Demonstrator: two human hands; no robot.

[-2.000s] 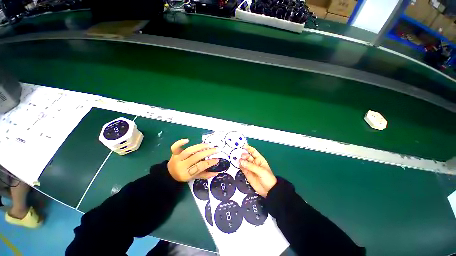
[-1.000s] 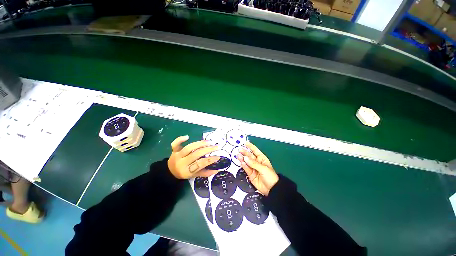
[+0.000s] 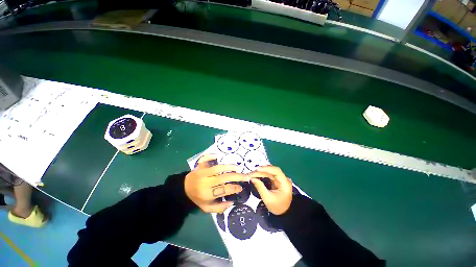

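Note:
The sticker sheet point(image 3: 271, 248) lies on the green bench in front of me, with black discs on its lower part. The emptied backing point(image 3: 239, 136) at its top shows outlined circles with dark dots. My left hand point(image 3: 215, 185) lies palm down over the sheet, fingers spread towards the right. My right hand point(image 3: 274, 192) is over the sheet's right side, thumb and forefinger close together and meeting the left fingertips. Black discs show partly under both hands. Whether either hand grips a panel sticker is hidden. A short stack of labelled housings point(image 3: 128, 134) stands at left.
An unlabelled housing point(image 3: 376, 116) sits on the green conveyor belt point(image 3: 313, 99) at right. The whitish belt edge rail point(image 3: 182, 116) runs between belt and bench. Paper sheets point(image 3: 36, 125) lie at far left. A person's foot in a yellow shoe point(image 3: 27, 216) shows at lower left.
Both hands have moved down the sheet towards me, uncovering more outlined circles. The black disc under my left fingers is less exposed. The unlabelled housing has moved left along the belt.

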